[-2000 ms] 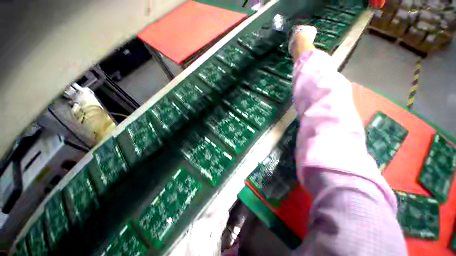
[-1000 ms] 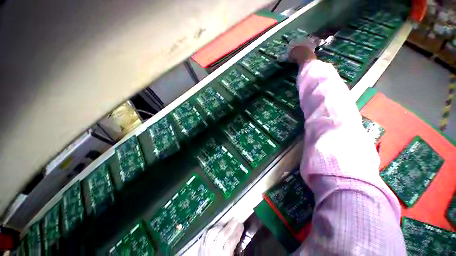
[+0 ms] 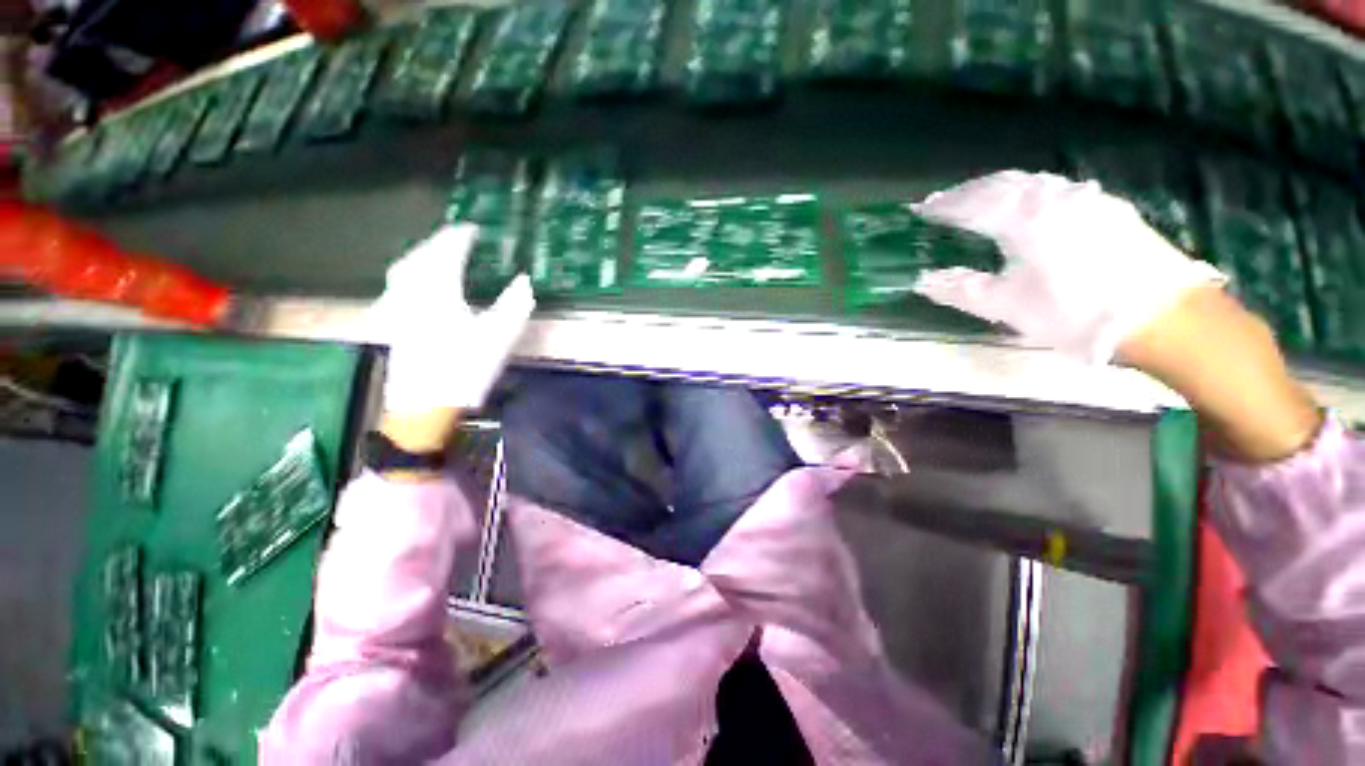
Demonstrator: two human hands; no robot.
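Green circuit boards lie on the dark conveyor belt (image 3: 719, 150). One board (image 3: 726, 243) lies lengthwise along the near rail, between my hands. My left hand (image 3: 446, 332), in a white glove, is over the near rail with thumb and fingers apart, just left of and below two upright boards (image 3: 576, 225). It holds nothing that I can see. My right hand (image 3: 1055, 262), also gloved, reaches over the rail from the right. Its thumb and fingers are spread at the two edges of a board (image 3: 880, 255); whether it grips it I cannot tell.
A row of boards (image 3: 734, 48) runs along the belt's far side. The pale near rail (image 3: 779, 347) has a red-orange wrapped tube (image 3: 120, 273) at its left. A green mat (image 3: 247, 614) at left carries loose boards (image 3: 274, 506). A red mat (image 3: 1220, 644) shows at right.
The view has swung left and down. My right arm has come back from far up the belt to its near edge. My left hand has moved to the rail, left of the boards.
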